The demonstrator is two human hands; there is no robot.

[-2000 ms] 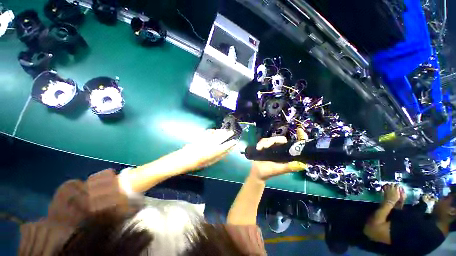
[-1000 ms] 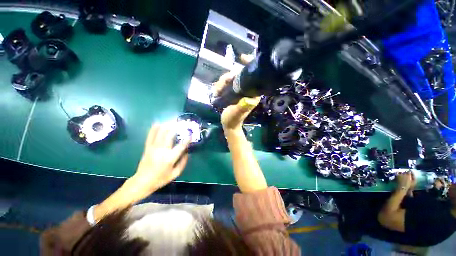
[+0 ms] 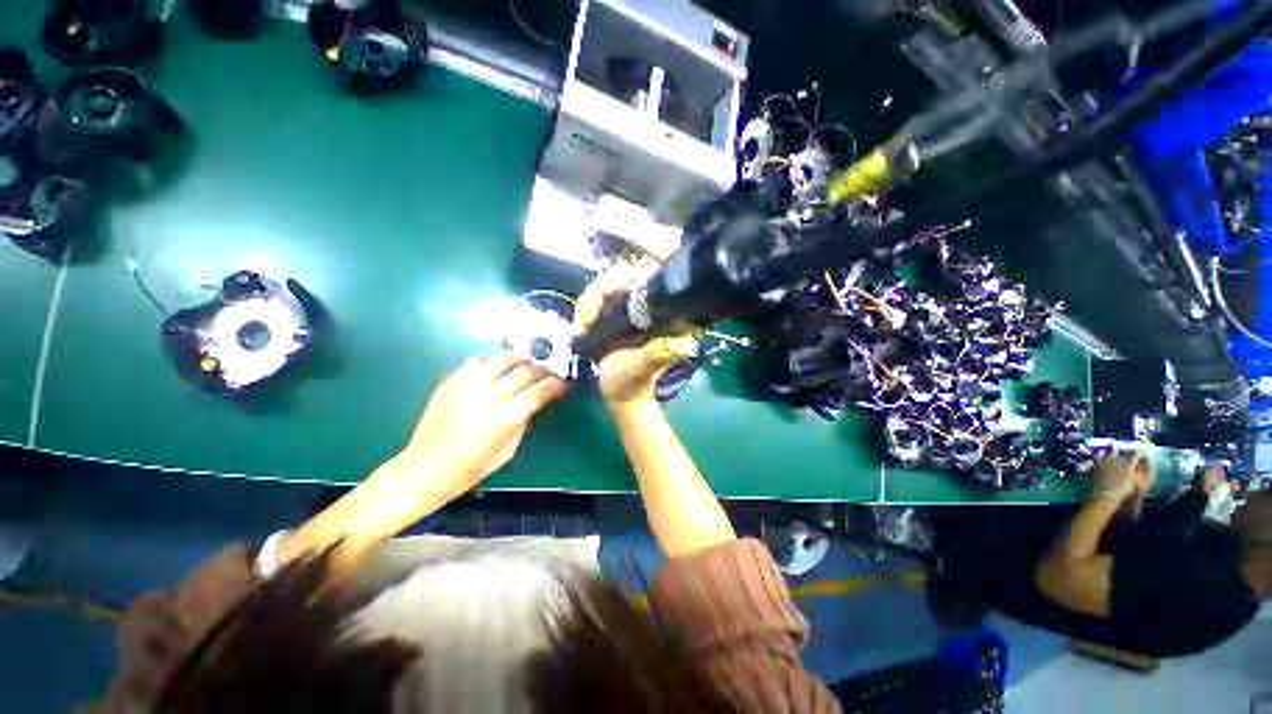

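My left hand (image 3: 481, 419) holds a motor unit with a pale disc and black rim (image 3: 539, 332) on the green bench (image 3: 363, 209). My right hand (image 3: 625, 342) is closed around a black electric screwdriver (image 3: 698, 279), held tilted. Its tip end is over the right side of the pale disc; exact contact cannot be told. The white screw feeder (image 3: 600, 161) stands just behind. Another housing with a pale plate (image 3: 255, 335) lies to the left.
Black housings (image 3: 105, 105) lie at the upper left, one (image 3: 370, 49) near the rail. A dense heap of motor assemblies (image 3: 963, 370) lies right. A yellow cable fitting (image 3: 862, 176) hangs above. Another person's arm (image 3: 1081, 537) is at the right edge. Blue bins (image 3: 1207, 105) are upper right.
The screwdriver has come down from the feeder to the unit by my left hand. Two seconds ago two plated housings lay at left; now one lies there.
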